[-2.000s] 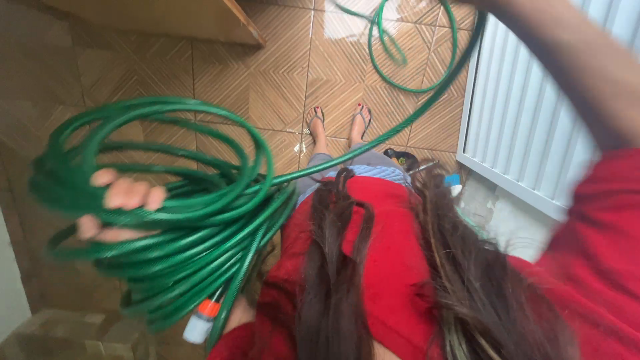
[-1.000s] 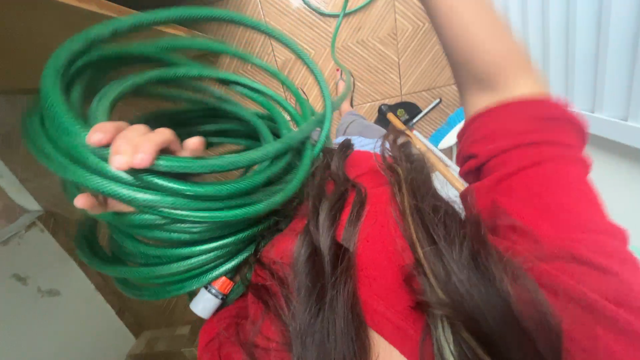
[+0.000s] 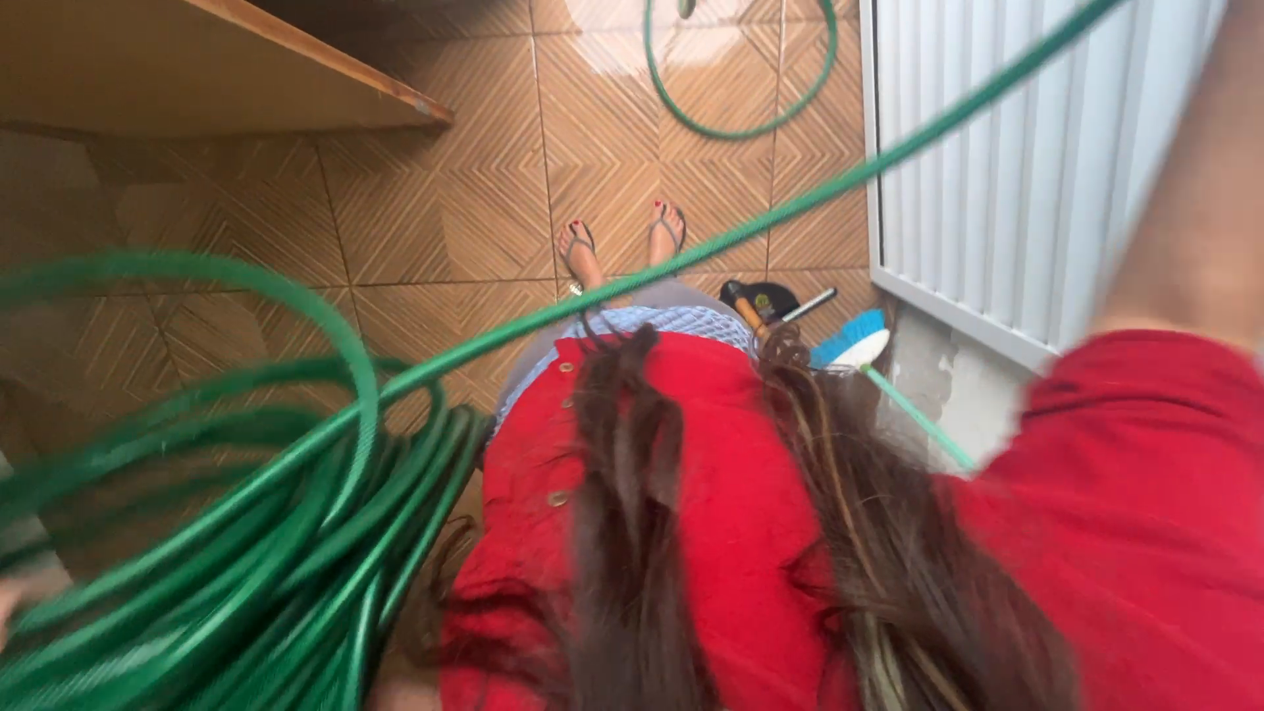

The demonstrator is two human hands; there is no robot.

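Observation:
A green garden hose hangs in many loose loops at the lower left. Only a blurred bit of my left hand shows at the left edge, against the coil; the rest is cut off or hidden by the loops. From the coil, one taut length of hose rises across my body to the top right. My right forearm is raised on that side, with the hand beyond the frame. Past my feet, another hose loop lies on the tiled floor.
A wooden panel edge juts in at upper left. On the right stands a white ribbed metal panel. Below it are a blue-bristled brush with a green handle, a black object and a wooden handle. My sandalled feet are on brown tiles.
A second ago my left hand showed in the loops; now it is mostly past the left edge. The taut length, absent then, again spans the view. The orange-and-white connector has left view.

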